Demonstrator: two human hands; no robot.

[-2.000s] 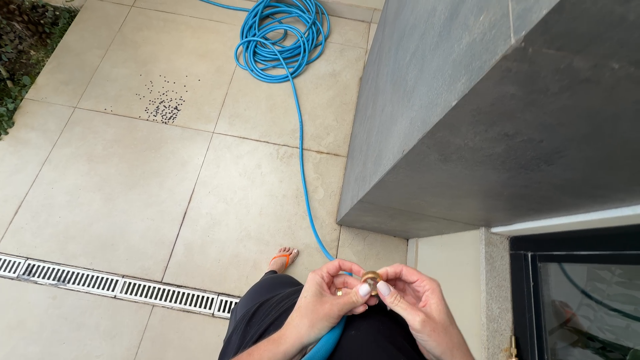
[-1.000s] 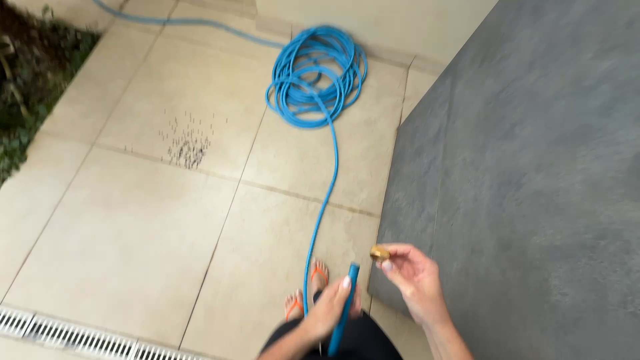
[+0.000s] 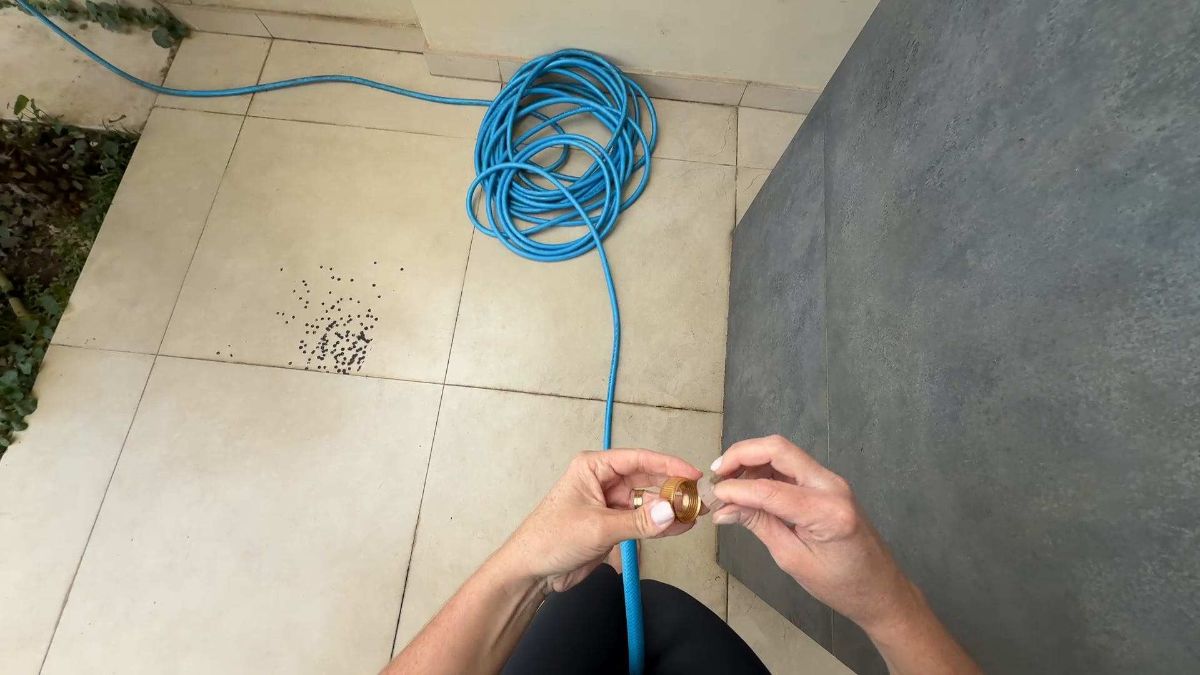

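My left hand (image 3: pixel 600 516) holds a threaded brass hose fitting (image 3: pixel 682 499) between thumb and fingers, its open end facing right. Close beside that opening, the fingertips of my right hand (image 3: pixel 797 511) pinch a small, pale, translucent piece (image 3: pixel 710 489); whether it touches the brass is unclear. A gold-coloured ring shows at a finger of my left hand. The blue hose (image 3: pixel 632 600) passes below my left hand and over my lap; its end is hidden. Beyond my hands, more of it leads up to a loose coil (image 3: pixel 562 155) on the tiled floor.
A grey slab-like block (image 3: pixel 984 281) stands close on the right. Small dark pellets (image 3: pixel 342 347) lie scattered on the tiles, left of centre. A planted bed (image 3: pixel 56 206) borders the floor at the left, and a pale wall (image 3: pixel 637 37) rises behind the coil.
The brass fitting was in my right hand a second ago and is now in my left. My right hand now pinches the pale piece. The view has shifted.
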